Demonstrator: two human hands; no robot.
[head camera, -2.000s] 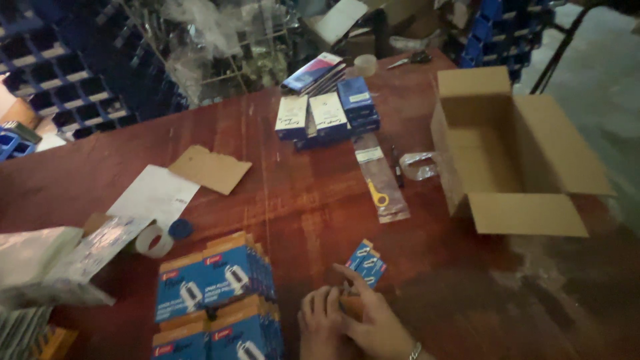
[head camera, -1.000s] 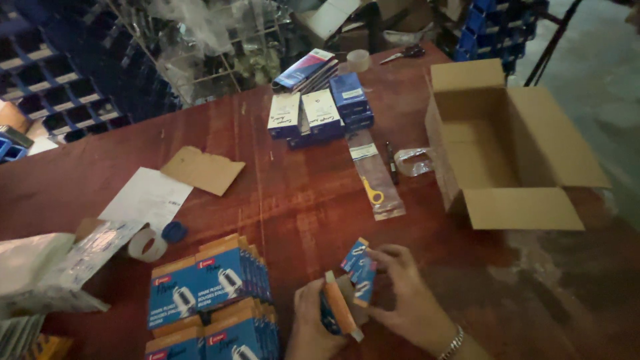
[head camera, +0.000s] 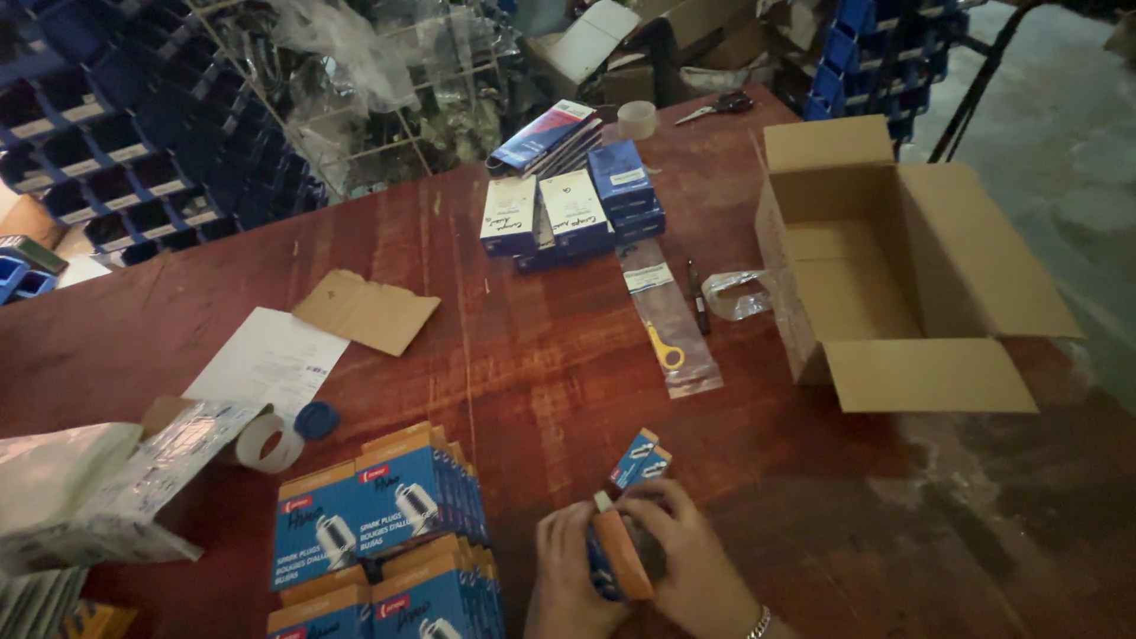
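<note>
Near the bottom centre, my left hand (head camera: 568, 564) grips a blue and orange spark plug carton (head camera: 624, 555) by its side. Fingers of my right hand (head camera: 679, 550) are at the top of this carton, by a small pale piece whose kind I cannot tell. Just beyond the fingers lie small blue spark plug boxes (head camera: 635, 457) on the dark red table. Left of my hands stand stacks of blue and orange spark plug cartons (head camera: 399, 497), some with handwriting on them.
An open cardboard box (head camera: 932, 377) stands at the right. Blue and white boxes (head camera: 572, 209), scissors (head camera: 717, 106) and a tape roll (head camera: 636, 119) are at the back. A clear bag with a yellow-handled tool (head camera: 666, 348) lies mid-table, beside a black marker (head camera: 698, 297). Paper (head camera: 271, 355) and cardboard (head camera: 368, 311) lie left.
One second ago my right hand held the small blue boxes beside the carton; now they lie on the table and that hand is at the carton's top.
</note>
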